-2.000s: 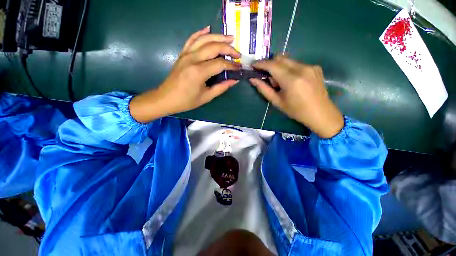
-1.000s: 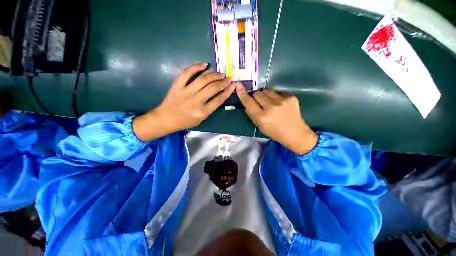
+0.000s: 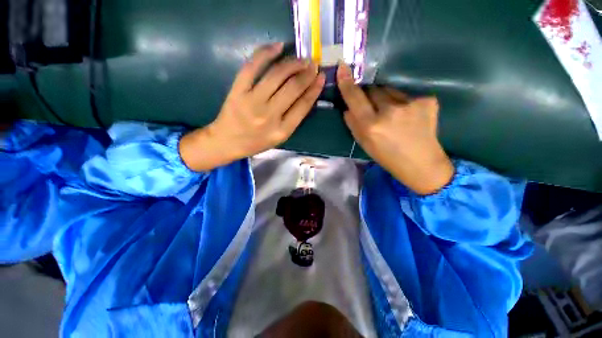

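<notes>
A phone assembly [image 3: 332, 30] with a pink rim, pale inside and a yellow stripe lies on the green mat at the top centre, its far end cut off by the picture's edge. A small black bar [image 3: 327, 78] is at its near end. My left hand [image 3: 264, 105] has its fingertips on the near left corner of the phone and bar. My right hand [image 3: 393, 125] has its index fingertip on the near right part, with the other fingers curled. I cannot tell whether either hand grips the bar. The view is somewhat blurred.
A white sheet [image 3: 577, 56] with red specks lies at the upper right of the green mat [image 3: 171, 79]. A black box [image 3: 39, 30] with cables is at the upper left. A blue sleeve [image 3: 33, 191] of another person shows at the left edge.
The black bar was held up between both hands at first; it is now down at the phone's near end under my fingertips. The view has shifted, moving the phone and sheet in the picture.
</notes>
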